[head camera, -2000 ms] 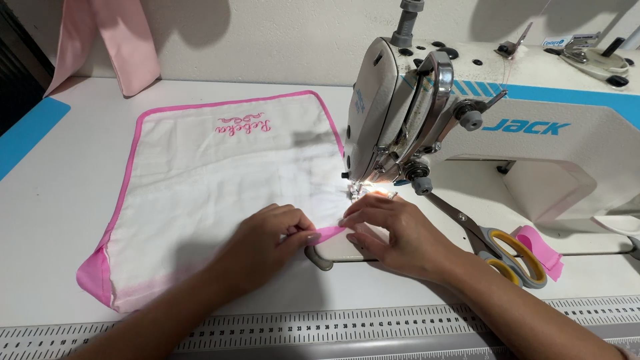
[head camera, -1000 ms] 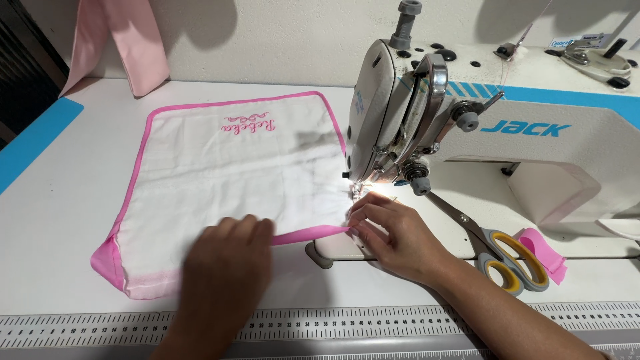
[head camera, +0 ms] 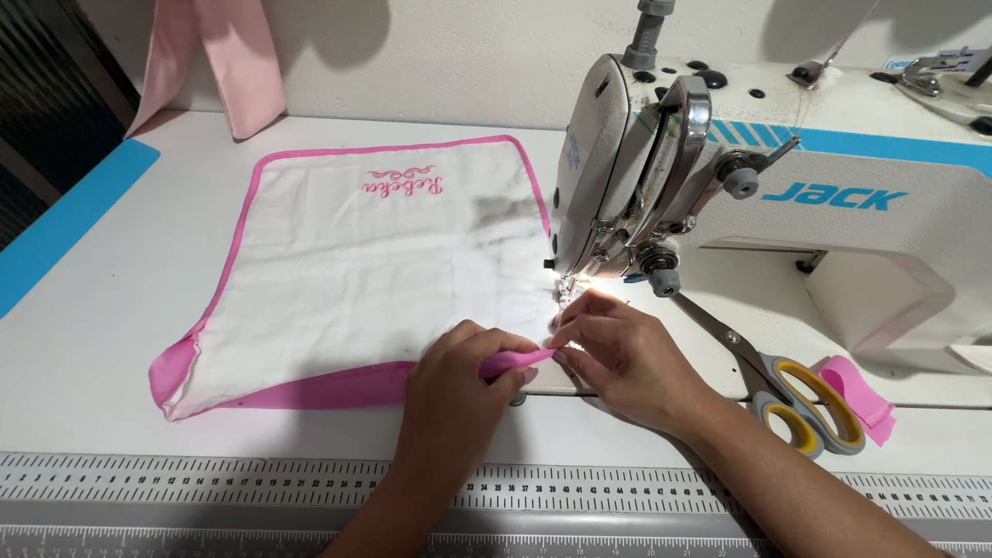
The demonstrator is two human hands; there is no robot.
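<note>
A white cloth [head camera: 349, 263] with pink embroidery and pink edge binding lies flat on the table, its right side running under the head of a Jack sewing machine [head camera: 620, 170]. My left hand [head camera: 465, 372] pinches the pink binding [head camera: 515, 361] at the near edge, between thumb and fingers. Close beside it, my right hand [head camera: 620, 356] grips the end of the same stretch, just below the lit presser foot [head camera: 566, 291]. Left of my hands the binding spreads wider, and it bunches at the cloth's near left corner. The needle tip cannot be made out.
Scissors [head camera: 775, 399] with grey and yellow handles lie right of my right hand, beside a pink fabric scrap [head camera: 860, 399]. A long ruler [head camera: 310, 487] runs along the front. Pink fabric strips [head camera: 240, 74] hang at the back left, near a blue strip [head camera: 70, 221] on the table.
My left hand has moved from farther left along the near edge to close beside my right hand. The near binding now shows wider and unfolded left of it. My right hand stays near the presser foot.
</note>
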